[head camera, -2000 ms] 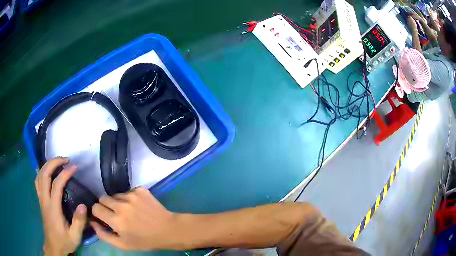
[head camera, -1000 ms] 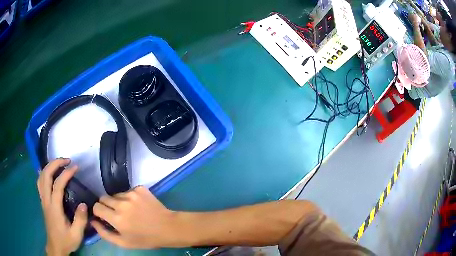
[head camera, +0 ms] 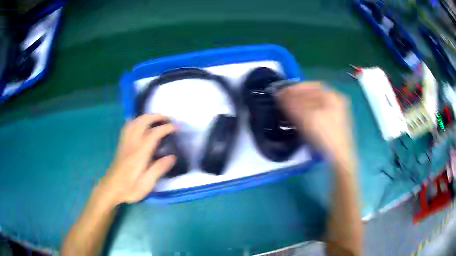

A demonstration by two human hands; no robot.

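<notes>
The black headphones (head camera: 220, 145) lie in the blue tray (head camera: 215, 191) on a white liner (head camera: 192, 107), arch toward the back. My left hand (head camera: 142, 157) holds the left ear cup (head camera: 172, 157) between thumb and fingers. A long glossy black part (head camera: 262, 117) with two recesses lies at the tray's right. My right hand (head camera: 317, 112) is blurred, over this part's right edge near its upper recess. Its fingers are bent; whether they grip anything is too blurred to tell.
A white box (head camera: 382, 102) with red clips stands on the bench at right, beside a cream power supply (head camera: 419, 120) and black cables (head camera: 407, 160). Another blue tray (head camera: 50, 55) lies at far left, more at top right. A red stool (head camera: 434, 197) stands lower right.
The view has swung, so the tray appears further right and straighter. My right hand has left the left ear cup and moved right to the glossy black part. My left hand stays on the cup.
</notes>
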